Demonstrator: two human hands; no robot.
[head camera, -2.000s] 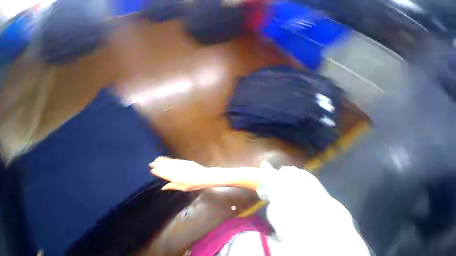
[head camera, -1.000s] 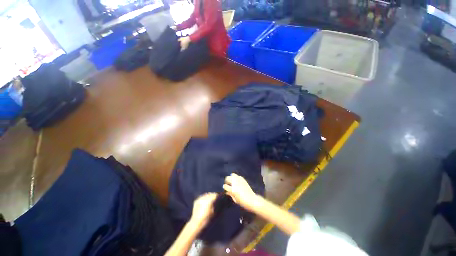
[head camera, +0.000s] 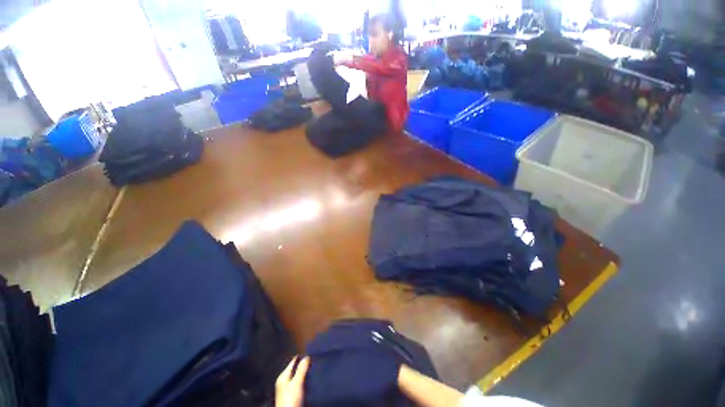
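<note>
A navy garment (head camera: 354, 359) is bunched between my hands at the bottom centre, over the table's near side. Small pale marks show on its upper right. My left hand (head camera: 292, 383) holds its left edge, fingers bent at the cloth. My right hand (head camera: 415, 385) is at its right side, with the fingers hidden by the cloth. The neat navy stack (head camera: 151, 318) stands to the left, its top cloth smooth and its layers showing on the right side. The loose pile of dark garments (head camera: 457, 234) lies to the right, with white tags on its right part.
The brown table (head camera: 318, 262) has a yellow edge strip (head camera: 548, 334) at right. A greyer black stack (head camera: 22, 350) is at far left. A person in red (head camera: 389, 79) handles dark cloth across the table. Blue bins (head camera: 501, 131) and a grey-white bin (head camera: 588, 159) stand beyond the right corner.
The garment and both hands have moved down and slightly right in the view, and the cloth is more bunched. The view has tilted up, showing more of the far side.
</note>
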